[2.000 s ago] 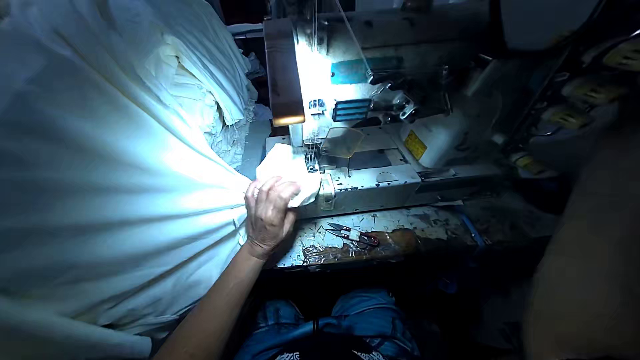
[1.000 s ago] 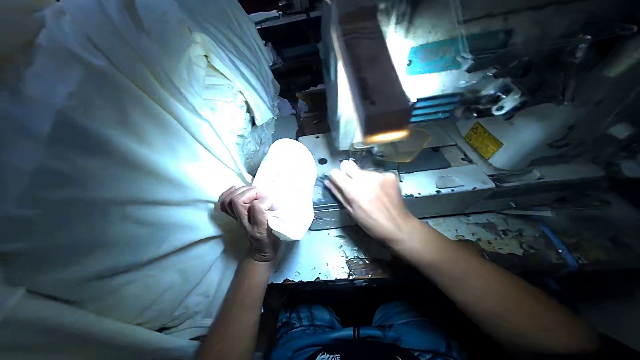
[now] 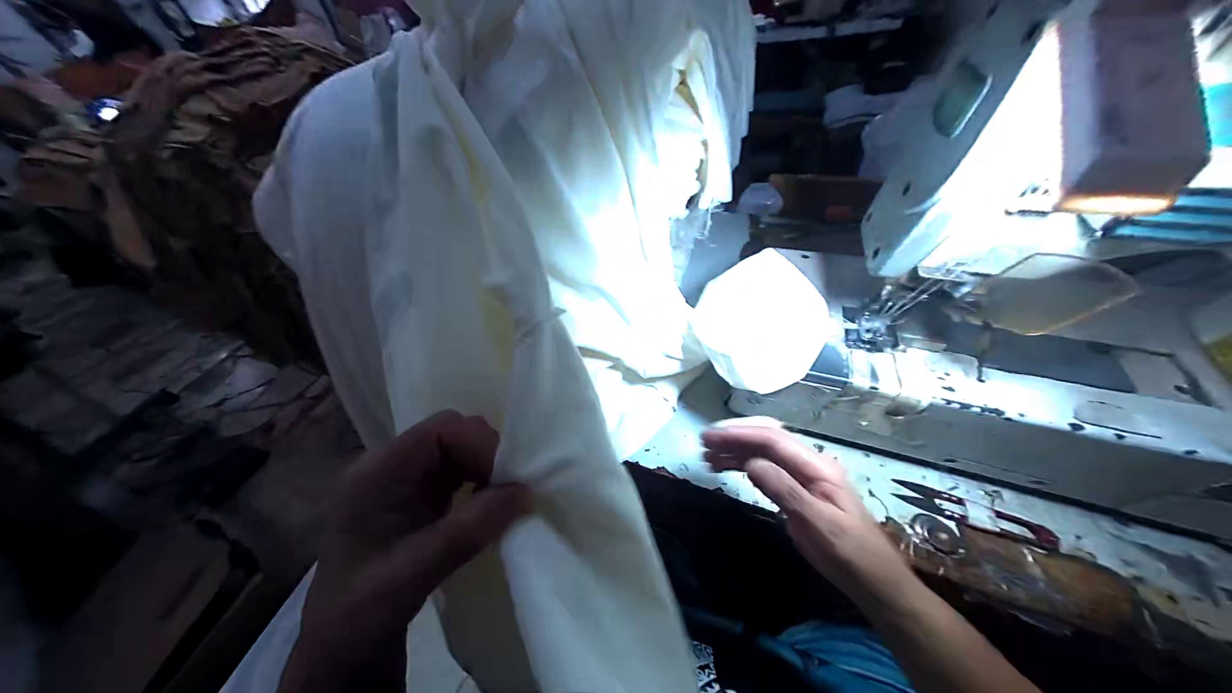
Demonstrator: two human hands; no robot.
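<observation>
My left hand (image 3: 423,529) pinches the edge of a large white cloth (image 3: 481,289) between thumb and fingers. This cloth hangs in long folds on the left. To the right, my right hand (image 3: 799,481) is in the air with its fingers loosely bent, touching nothing that I can make out. A bright white rounded piece of fabric (image 3: 765,322) lies on the sewing machine bed, left of the presser foot and needle area (image 3: 871,327). It meets the big cloth at its left side; whether they are joined cannot be told.
Thread snips (image 3: 972,510) with red on the handles lie on the worn table edge, below the sewing machine bed (image 3: 1020,423). The machine head (image 3: 953,125) and a lit brown block (image 3: 1126,106) overhang the bed. A pile of brown material (image 3: 212,173) stands at the far left.
My left hand has let go of the rounded white piece and taken hold of the hanging cloth. My right hand has drawn back from the needle area. The view has swung left.
</observation>
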